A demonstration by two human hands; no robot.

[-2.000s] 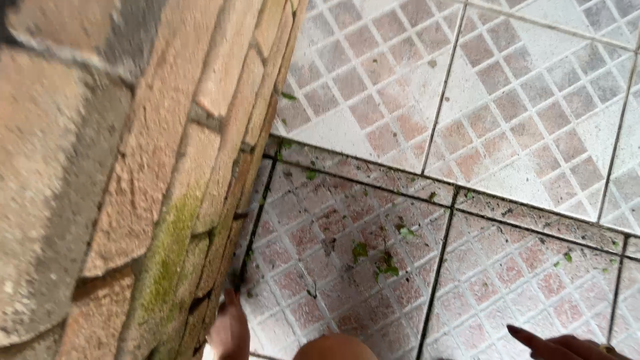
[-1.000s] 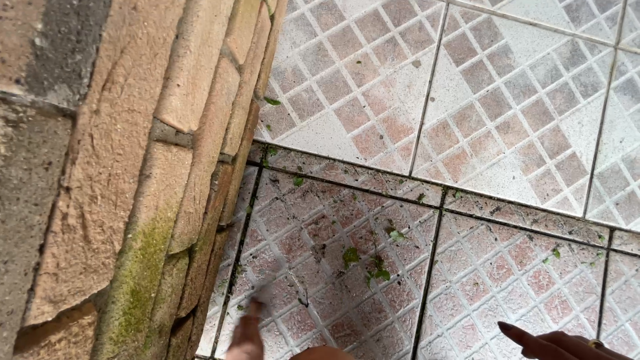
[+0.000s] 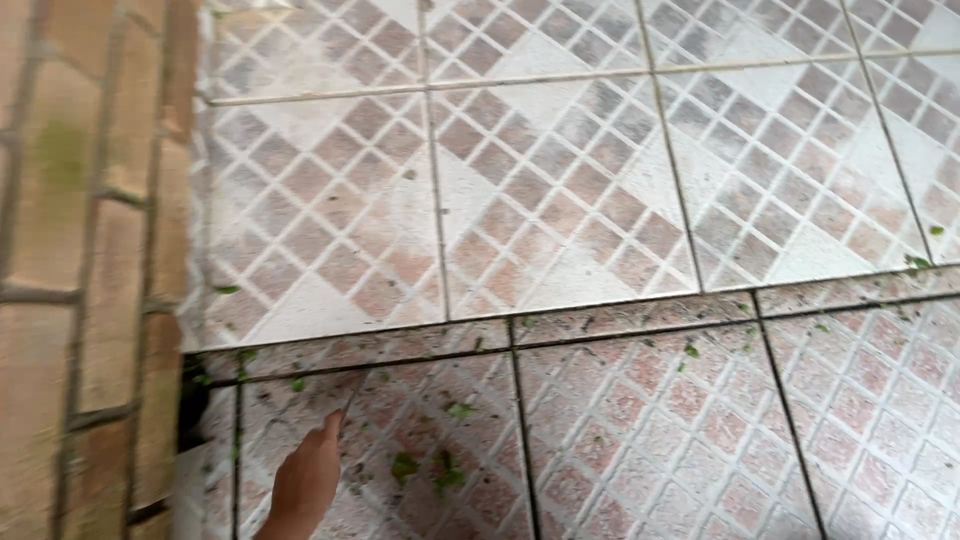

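My left hand [image 3: 306, 474] reaches in from the bottom, over the lower patterned floor tiles [image 3: 645, 435]. Its fingers are closed on a thin, pointed tool [image 3: 349, 403], blurred, whose tip points up toward the dark grout line; its exact kind cannot be told. Just right of the hand lie small green leaves [image 3: 405, 466] and more leaf bits [image 3: 448, 474]. Another green scrap [image 3: 298, 384] lies by the grout above the hand. My right hand is out of the frame.
A wall of tan stone bricks [image 3: 112, 270] with mossy patches stands along the left side. A low tile step edge [image 3: 637, 319], strewn with dirt and plant bits, separates the lower tiles from the lighter upper tiles [image 3: 547, 187].
The view has swung a lot. My right hand, at the lower right in both earlier frames, has left the view. My left hand is now nearer the step edge.
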